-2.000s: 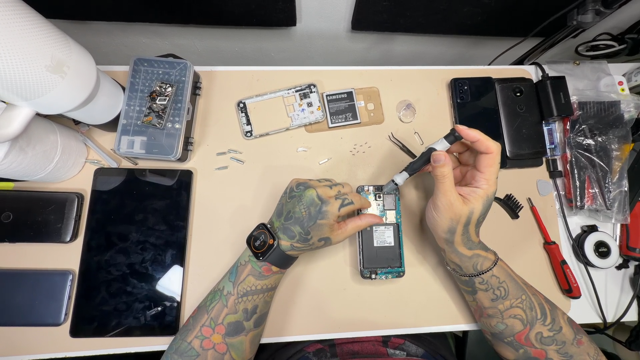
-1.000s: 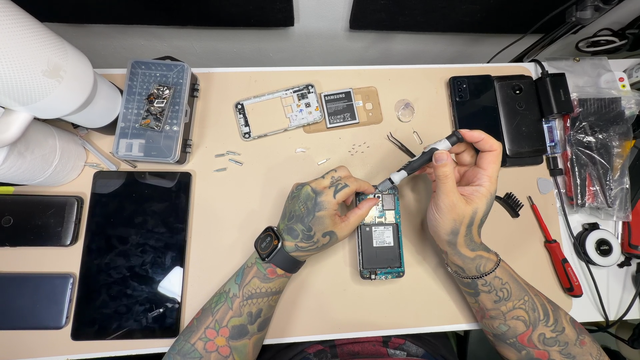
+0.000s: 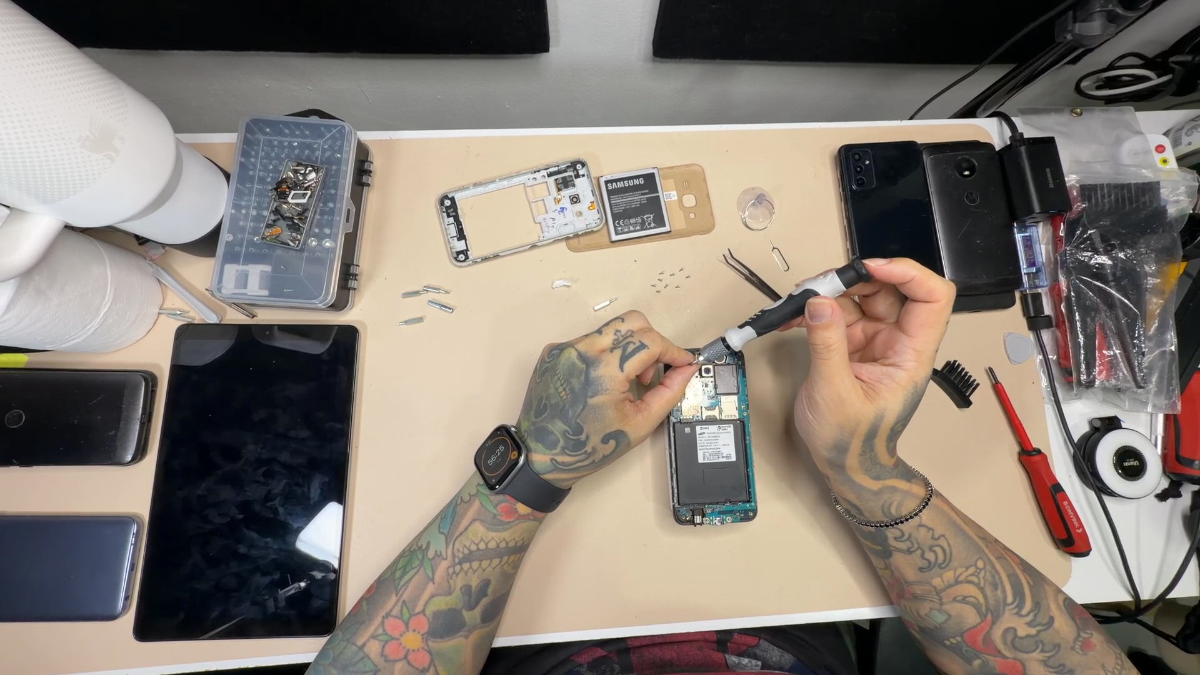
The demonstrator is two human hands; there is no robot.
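An opened smartphone (image 3: 712,459) with its circuit board bared lies upright in front of me. My right hand (image 3: 867,352) holds a grey-and-black precision screwdriver (image 3: 783,314) slantwise, its tip low over the phone's top left corner. The thumb and forefinger of my left hand (image 3: 605,394) are pinched at that tip; what lies between them is too small to tell. Beyond the phone are a white-edged phone mid-frame (image 3: 520,211), a Samsung battery (image 3: 635,204) on a gold back cover (image 3: 694,199), tiny screws (image 3: 671,278), black tweezers (image 3: 750,275) and a SIM eject pin (image 3: 779,256).
At left are a tablet (image 3: 248,478), two phones, a lidded plastic case (image 3: 281,211) and screwdriver bits (image 3: 439,306). To the right lie two dark phones (image 3: 891,202), a small black brush (image 3: 955,382), a red screwdriver (image 3: 1055,497), cables and plastic bags (image 3: 1120,281).
My left fingers have shifted from over the phone's upper board to its top left corner, beside the screwdriver tip. The screwdriver tip has moved left along the phone's top edge.
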